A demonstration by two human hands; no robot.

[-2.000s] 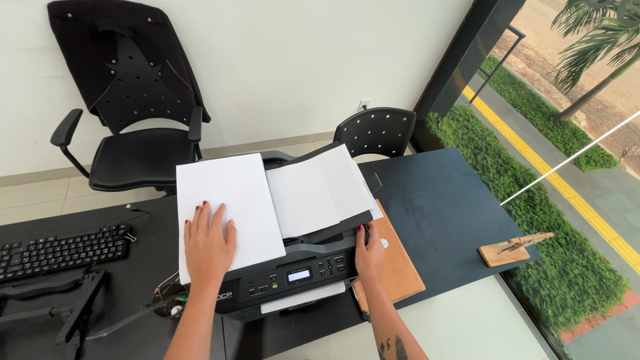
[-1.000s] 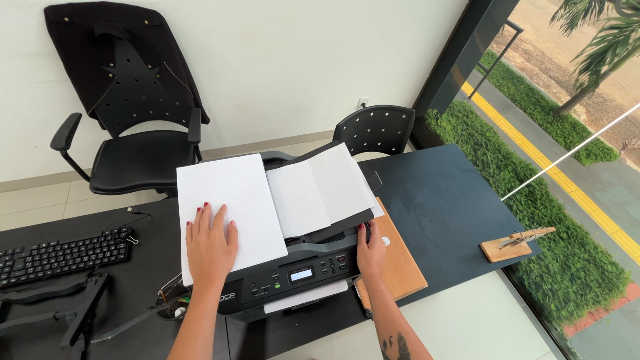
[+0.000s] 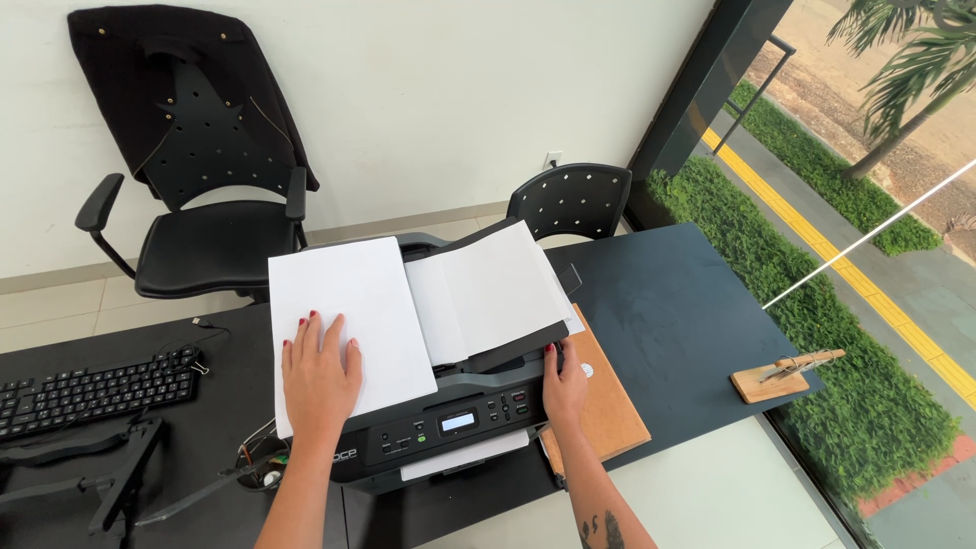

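Note:
A black multifunction printer point(image 3: 457, 418) with a lit display stands on the dark desk. My left hand point(image 3: 322, 374) lies flat, fingers spread, on a stack of white paper point(image 3: 343, 290) over the printer's left part. At the right front corner of the printer, my right hand point(image 3: 565, 381) touches its edge just below the feeder tray; its fingers are partly bent and partly hidden, so its grip cannot be told. White sheets point(image 3: 488, 293) rest on the document feeder's tilted tray. Another white sheet point(image 3: 465, 455) sticks out of the front output slot.
A tan folder or box point(image 3: 610, 404) lies right of the printer. Left are a black keyboard point(image 3: 99, 389), a black stand point(image 3: 126, 480) and a pen cup point(image 3: 263, 465). A wooden holder point(image 3: 770, 381) sits at the desk's right end. Two black chairs point(image 3: 206, 248) stand behind.

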